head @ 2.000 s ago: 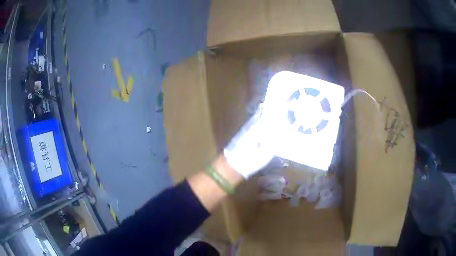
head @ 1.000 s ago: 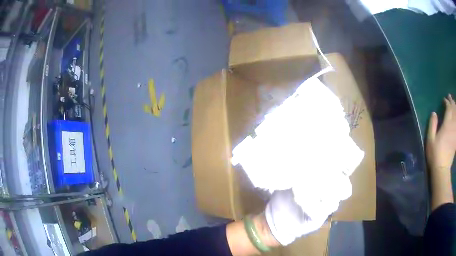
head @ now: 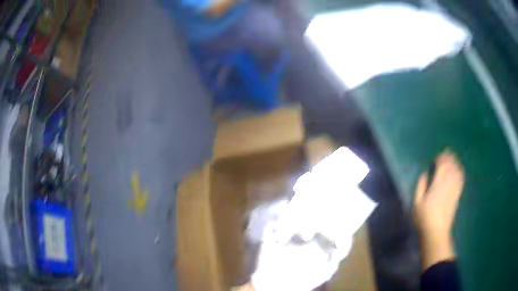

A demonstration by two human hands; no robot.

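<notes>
A washed-out white part (head: 335,190) is in my gloved left hand (head: 298,258), over the right side of the open carton (head: 258,152). Glare hides its details, and a paler, translucent piece hangs at its left side. My bare right hand (head: 440,193) is over the green bench at the right, with thumb and fingers a little apart. A small dark thing shows between its thumb and fingers, too blurred to name.
A white cloth (head: 392,42) lies on the green bench (head: 414,105) at the top. A person in blue (head: 238,51) is beyond the carton. Shelves with a blue bin (head: 54,236) stand at the left. A yellow arrow (head: 137,196) marks the floor.
The view has swung right toward the bench. My left hand has lifted the white part from over the carton's middle toward the bench side. More of the bench and cloth shows.
</notes>
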